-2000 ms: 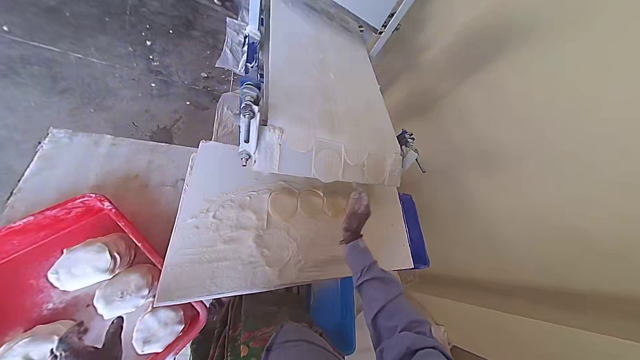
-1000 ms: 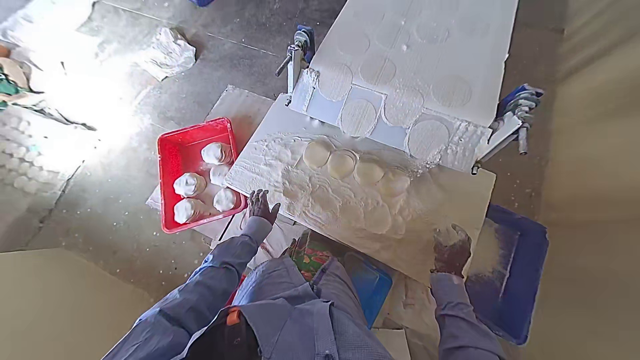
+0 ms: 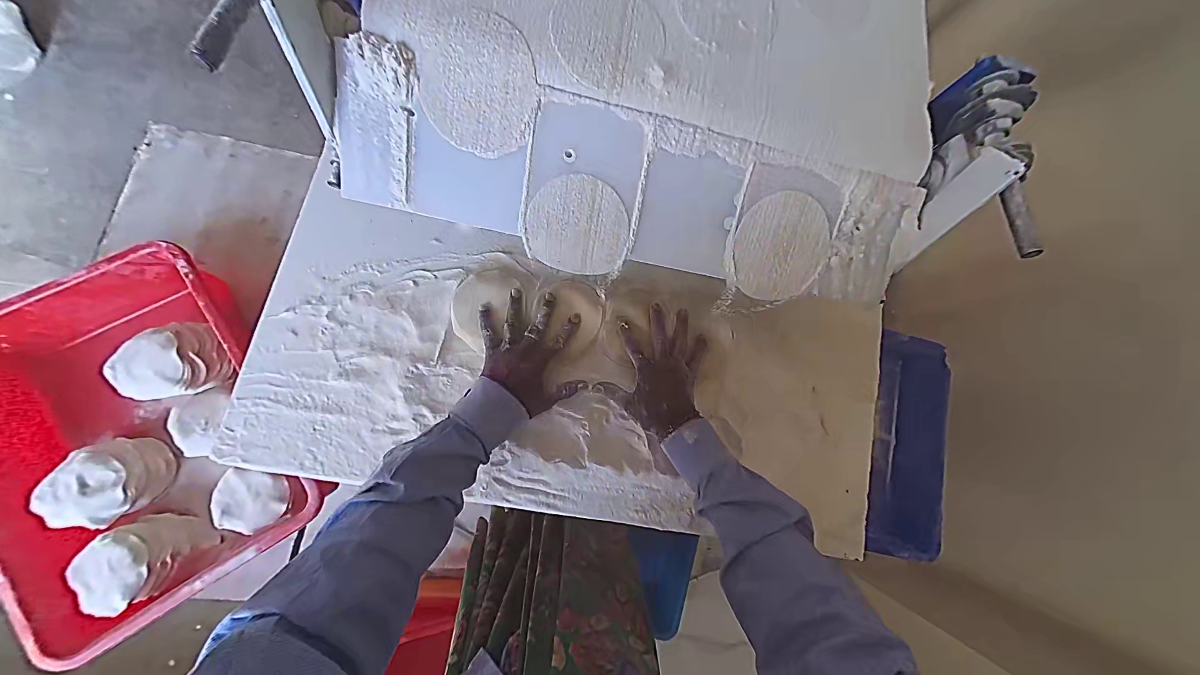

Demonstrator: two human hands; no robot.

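Spread fingers of my left hand [image 3: 525, 361] rest over two flat round dough discs [image 3: 478, 298] on a floured board [image 3: 806, 403]. Beside it my right hand [image 3: 662, 375] lies palm down, fingers apart, over more dough that it partly hides. Loose flour [image 3: 375, 366] covers the board's left part, with a heap just below the hands. Above the hands, two thin dough rounds [image 3: 577, 225] hang at the lower edge of a flour-dusted conveyor belt [image 3: 797, 84]. Further rounds lie on the belt.
At the left a red plastic tray [image 3: 211, 291] holds several floury dough stacks [image 3: 103, 483]. A dark blue tray [image 3: 907, 450] sits beyond the board's right edge, near the wall. Metal fittings [image 3: 998, 122] jut out at the machine's right side. Patterned cloth [image 3: 600, 600] hangs below the board.
Both hands have moved from the board's left and right sides to the dough near its middle. Dough rounds at the belt's edge have changed position. The view is closer.
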